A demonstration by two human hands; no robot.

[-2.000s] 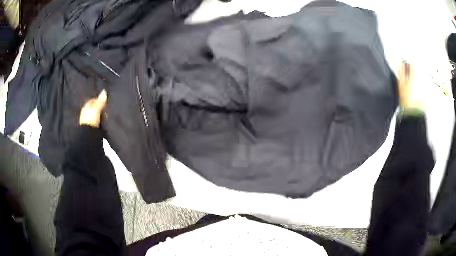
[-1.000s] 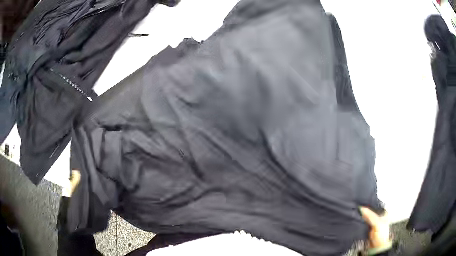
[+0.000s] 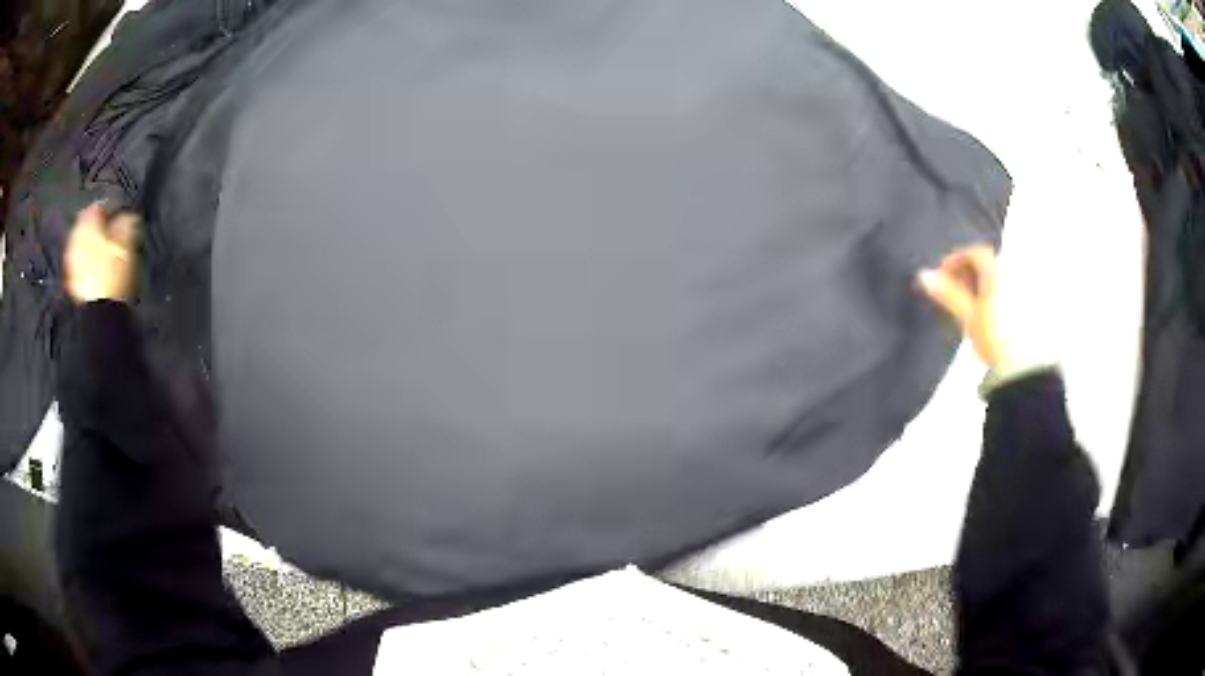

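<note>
A dark grey jacket (image 3: 555, 264) lies spread over the middle of the white table, a broad smooth panel facing up. Its near edge reaches the front of my body. No zipper shows on it. My left hand (image 3: 102, 254) is at the far left, over the dark garments beside the panel. It is blurred, and I cannot tell if it holds cloth. My right hand (image 3: 967, 297) is at the jacket's right edge, fingers bent and blurred. I cannot tell if it grips the fabric.
Other dark jackets (image 3: 172, 79) lie piled along the left side of the table. Another dark garment (image 3: 1173, 291) hangs at the right edge. The white table (image 3: 1057, 225) shows right of the jacket. Speckled floor (image 3: 846, 621) shows below the table's front edge.
The jacket has been swung away from me and spread out, its creased cloth now mostly smooth. Both hands have moved from the near edge farther up, the left also outward.
</note>
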